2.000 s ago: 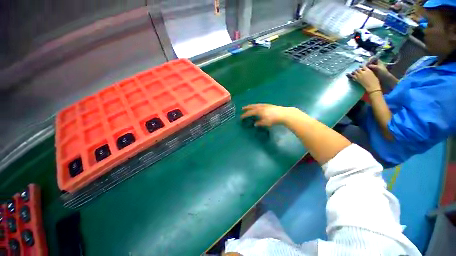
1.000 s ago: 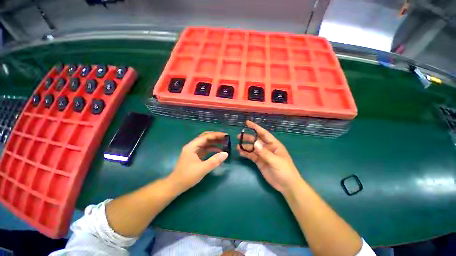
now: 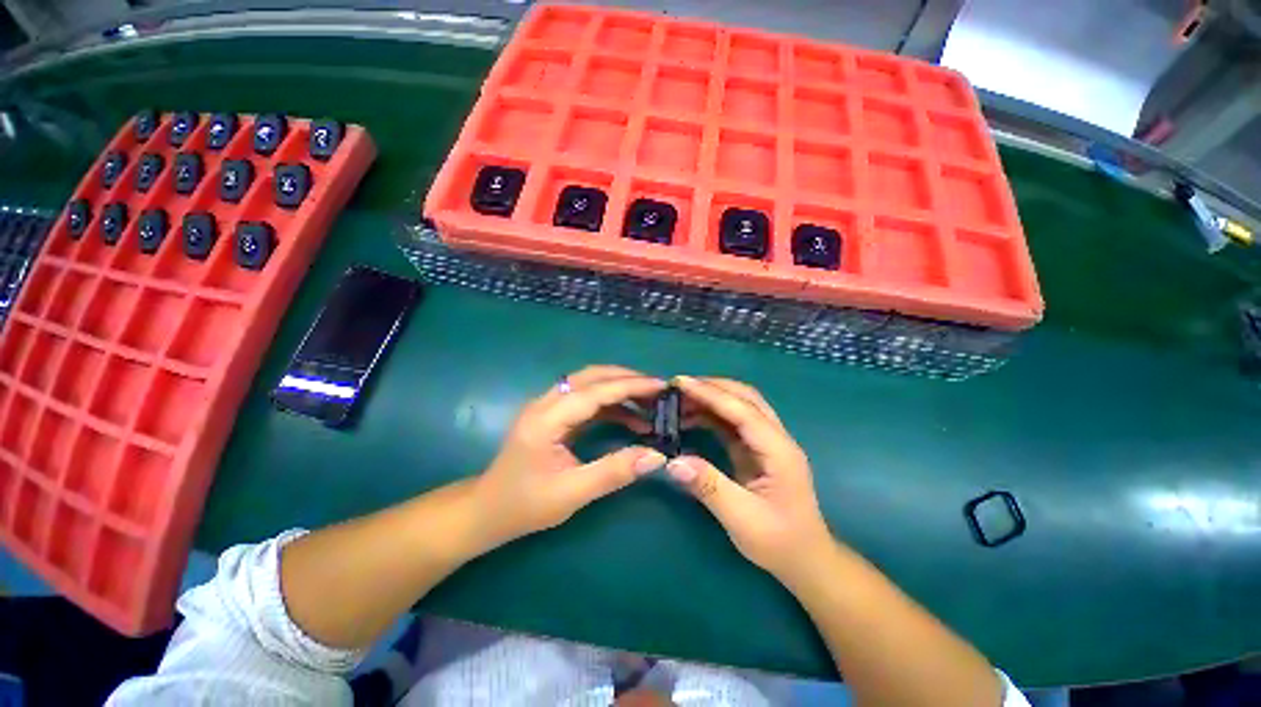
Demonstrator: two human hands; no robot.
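A black device body (image 3: 667, 423) is held upright and edge-on between both hands, above the green bench. My left hand (image 3: 560, 449) grips it from the left with thumb and fingertips. My right hand (image 3: 754, 477) presses on it from the right, also with thumb and fingertips. The thin frame is against the body's right side; its outline cannot be told apart from the body. Another thin black frame (image 3: 994, 518), open in the centre, lies loose on the bench at the right.
The orange-red right tray (image 3: 954, 293) sits on stacked clear trays (image 3: 719, 321) straight ahead, black units in its near row. The orange-red left tray (image 3: 177, 470) holds units in its far rows. A black smartphone (image 3: 346, 345) lies between the left tray and my left hand.
The view has turned from the right side to the bench in front. My hands, apart one second ago with a body in the left and a frame in the right, have come together.
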